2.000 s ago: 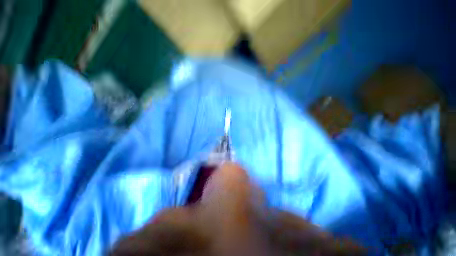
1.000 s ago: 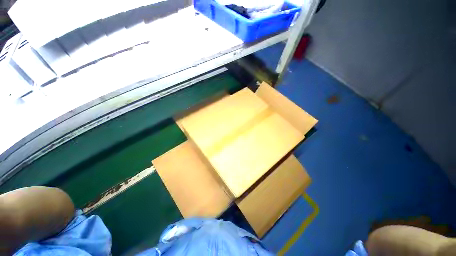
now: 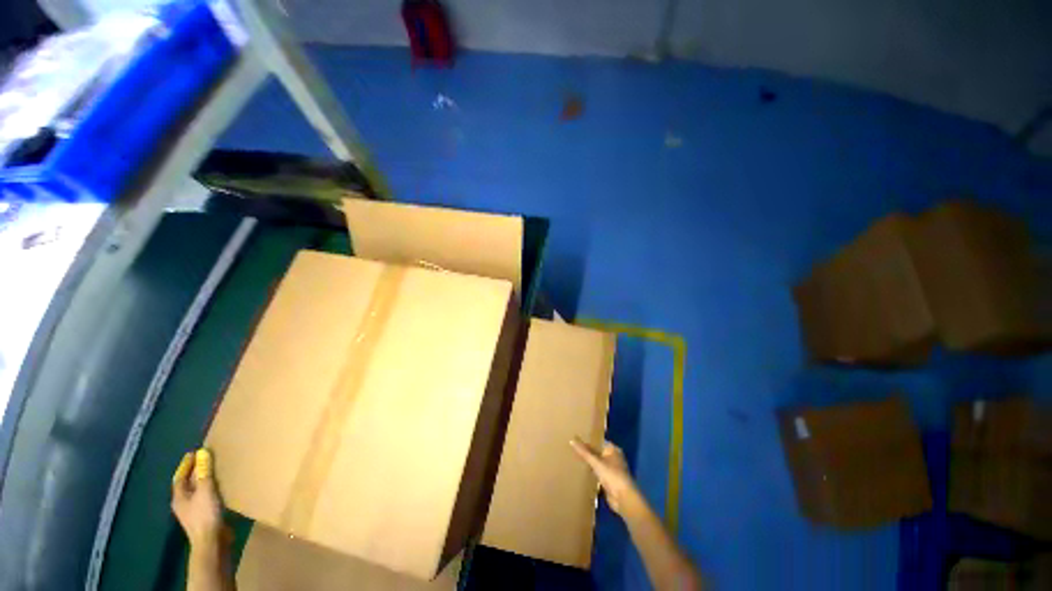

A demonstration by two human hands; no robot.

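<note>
A large brown carton (image 3: pixel 433 393) sits tilted in view on the green bench, its face with a tape seam upward. Loose flaps spread out low around it at the back, right and front. My left hand (image 3: pixel 198 496), with yellow covers on its fingertips, is at the carton's near left corner; its grip on the carton cannot be made out. My right hand (image 3: pixel 609 473) is over the right flap (image 3: pixel 551 427), fingers extended and apart, not closed on it.
A blue bin (image 3: pixel 144 98) with clear plastic is on the white shelf (image 3: pixel 35 266) at upper left. A shelf post (image 3: pixel 312 98) stands behind the carton. Several brown cartons (image 3: pixel 854 462) are on the blue floor at right. A red object (image 3: pixel 427 32) is by the wall.
The view has swung right, so the carton appears farther left and the floor cartons show. My hands, at the lower edges as forearms before, are now at the carton and its right flap.
</note>
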